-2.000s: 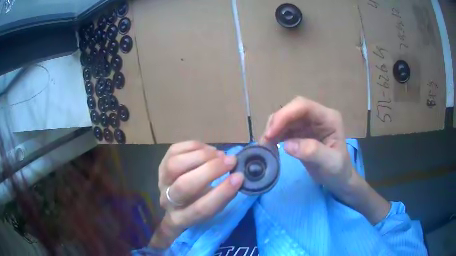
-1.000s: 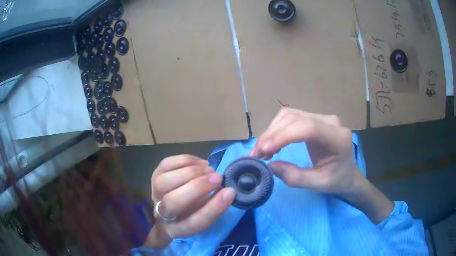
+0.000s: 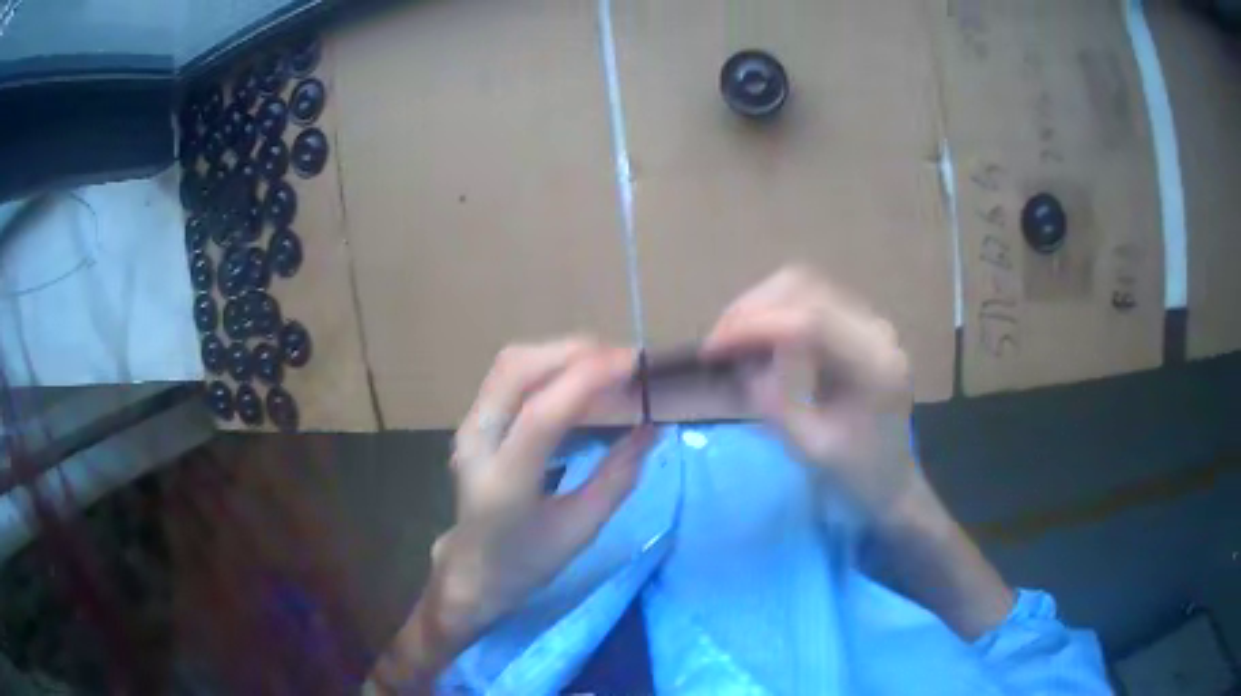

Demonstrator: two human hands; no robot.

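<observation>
A black round speaker diaphragm is held nearly edge-on between my hands, over the near edge of the cardboard. It is blurred. My left hand has the left end of it between fingertips and thumb. My right hand has its fingers on the right end; its thumb is blurred. A dark round piece stands alone on the brown cardboard. A smaller dark round piece sits on the panel with handwriting.
Many black discs lie close together, some overlapping, on the cardboard's left end. A dark window frame is at the upper left, with a white sheet below it. Grey floor shows at the right, beyond the cardboard's near edge.
The held disc has turned from face-up to nearly edge-on and moved up towards the cardboard's near edge. Both hands have moved up with it. The view has shifted slightly.
</observation>
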